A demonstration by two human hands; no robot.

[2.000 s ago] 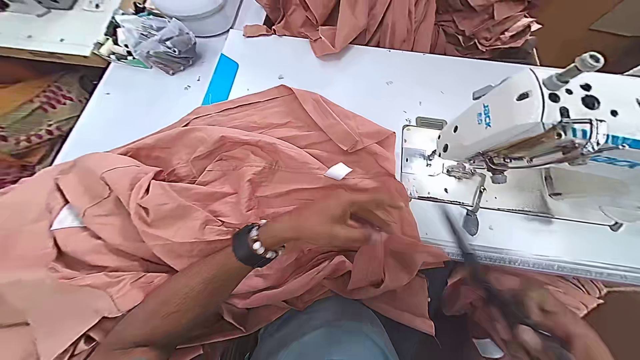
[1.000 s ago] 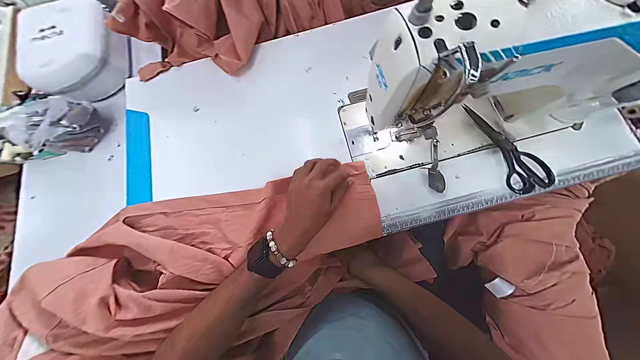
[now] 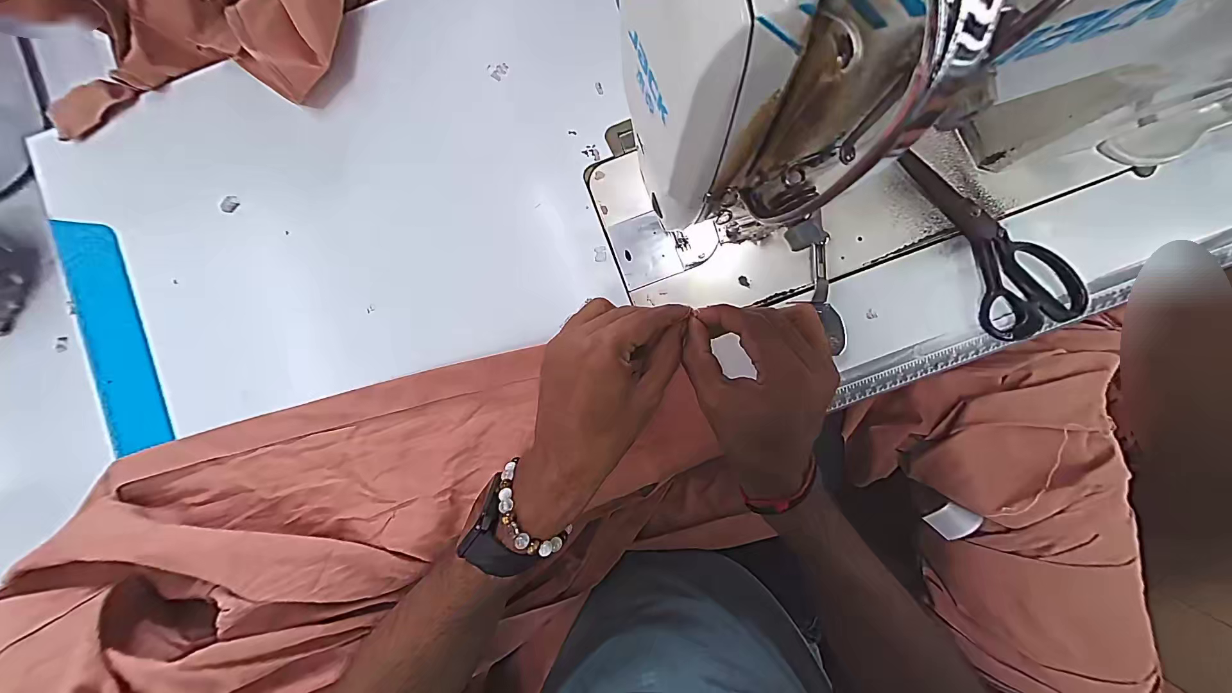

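Observation:
My left hand and my right hand meet at the fingertips just in front of the sewing machine's needle plate. Each pinches thumb to forefinger at the upper edge of a salmon-coloured fabric garment, whose gripped edge is mostly hidden by the fingers. The garment spreads over the table's near edge and my lap. Behind my hands stands the white Jack sewing machine, its lit presser foot bare of cloth. Black-handled scissors lie on the machine bed to the right of my right hand.
More salmon fabric lies at the back left and hangs at the right, below the table edge. A ruler strip runs along the front edge. A blue strip marks the left of the white table, among small scraps.
The scissors, in my right hand two seconds ago, lie on the machine bed. My right hand has come up from below the fabric to meet my left. The view has moved closer to the machine.

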